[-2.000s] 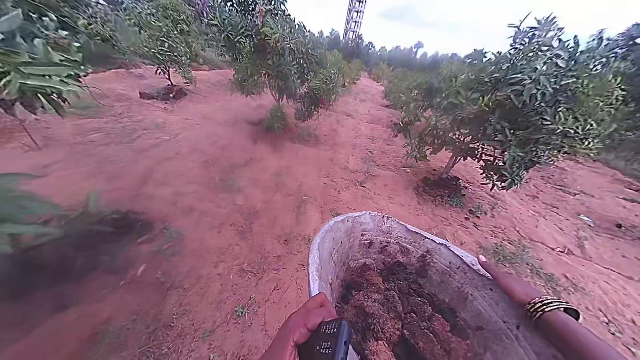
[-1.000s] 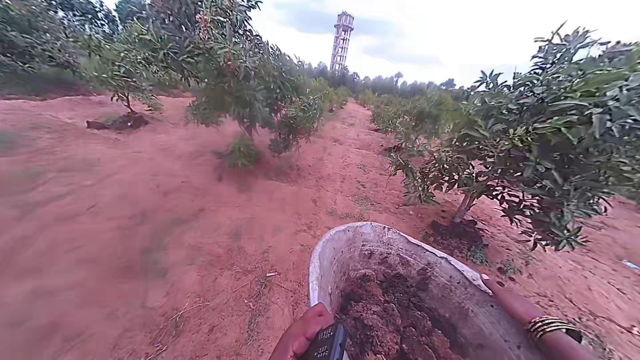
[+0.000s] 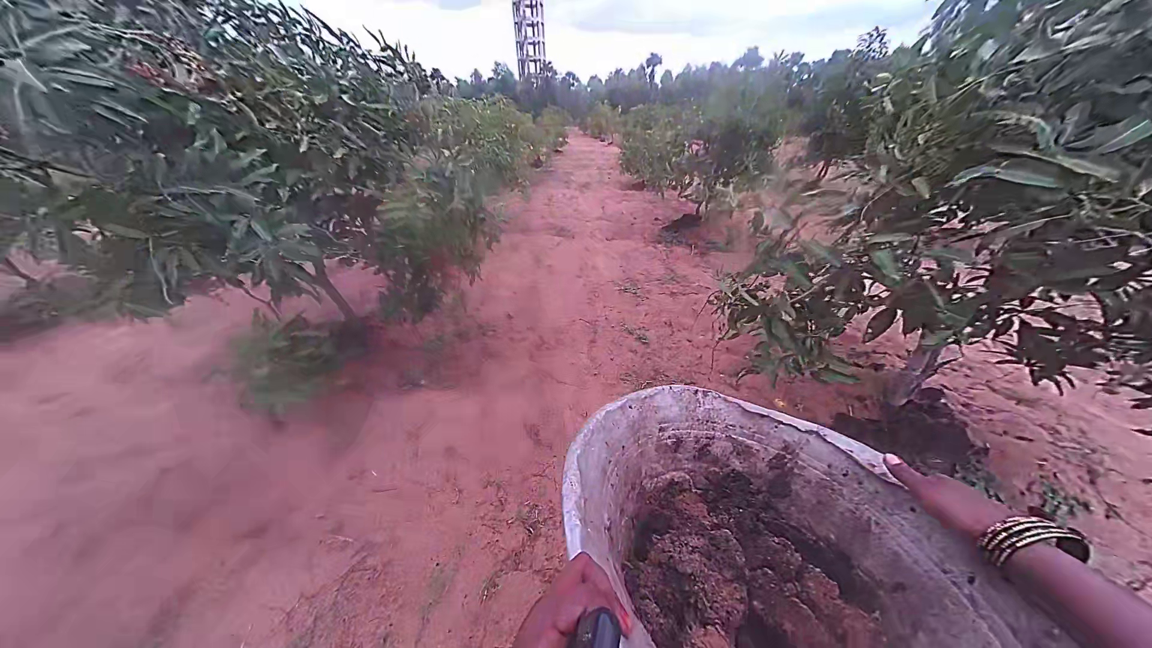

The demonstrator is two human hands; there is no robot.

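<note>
A wide, pale, worn tub (image 3: 670,407) tilts in front of me at the lower right, partly cut off by the frame. Dark brown, crumbly soil or manure (image 3: 720,558) lies inside it. My left hand (image 3: 576,601) grips the tub's near left rim, with a black object (image 3: 597,628) at the fingers, mostly cut off. On the right rim rests my right hand (image 3: 940,493), its thumb or a finger along the edge and the other fingers hidden behind the wall. Bangles (image 3: 1030,538) circle that wrist.
Red earth (image 3: 576,297) runs ahead between rows of leafy trees. One tree (image 3: 297,198) stands close at left, another (image 3: 1017,225) close at right. Dark soil (image 3: 918,432) surrounds the right trunk, beyond the tub. A lattice tower (image 3: 530,40) rises far off.
The trees on both sides now appear nearer as the view has moved forward along the row. Both hands have stayed at the tub's rim. Less of the black object shows by the left hand.
</note>
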